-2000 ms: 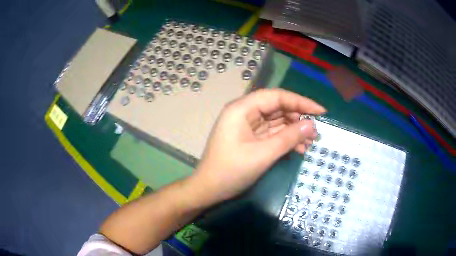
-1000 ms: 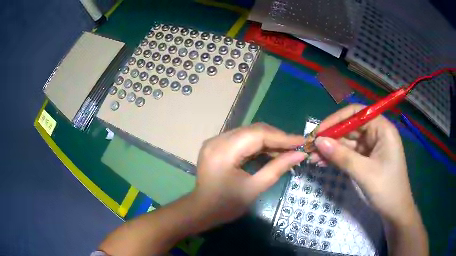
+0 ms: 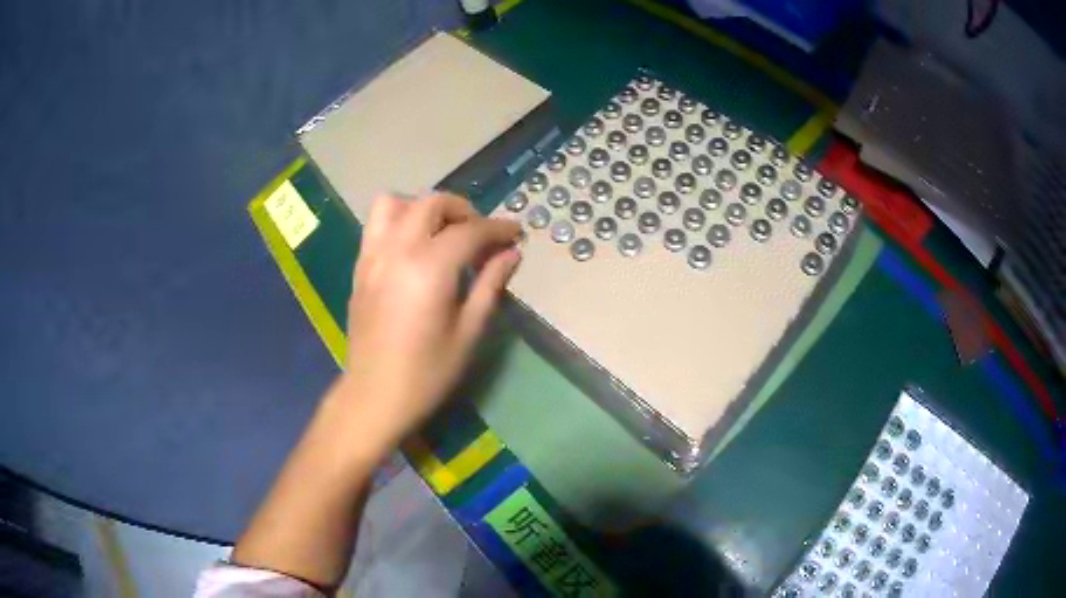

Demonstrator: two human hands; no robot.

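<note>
My left hand [image 3: 415, 310] is over the near-left corner of the left-hand tray stack [image 3: 666, 339], slightly blurred. Its thumb and index fingertips are close together at the end of the rows of speaker units [image 3: 644, 187]; whether a unit is between them cannot be made out. The silver discs cover the back part of the stack's tan board surface. The right-hand blister tray [image 3: 988, 514], bright white, lies at the lower right with rows of discs in its left part, cut off by the bottom edge. My right hand and the red probe are not visible.
A smaller tan board stack [image 3: 427, 111] stands left of the tray stack. A pale green sheet [image 3: 561, 432] lies under the stack. Empty blister trays [image 3: 935, 134], a red card [image 3: 871, 193] and a brown-red square [image 3: 968, 327] are at right, a blue bin [image 3: 795, 18] at the top.
The view has shifted, so the trays sit further right and lower. My left hand has left the probe and moved from the right-hand tray to the tray stack's left corner. My right hand and the probe have left view.
</note>
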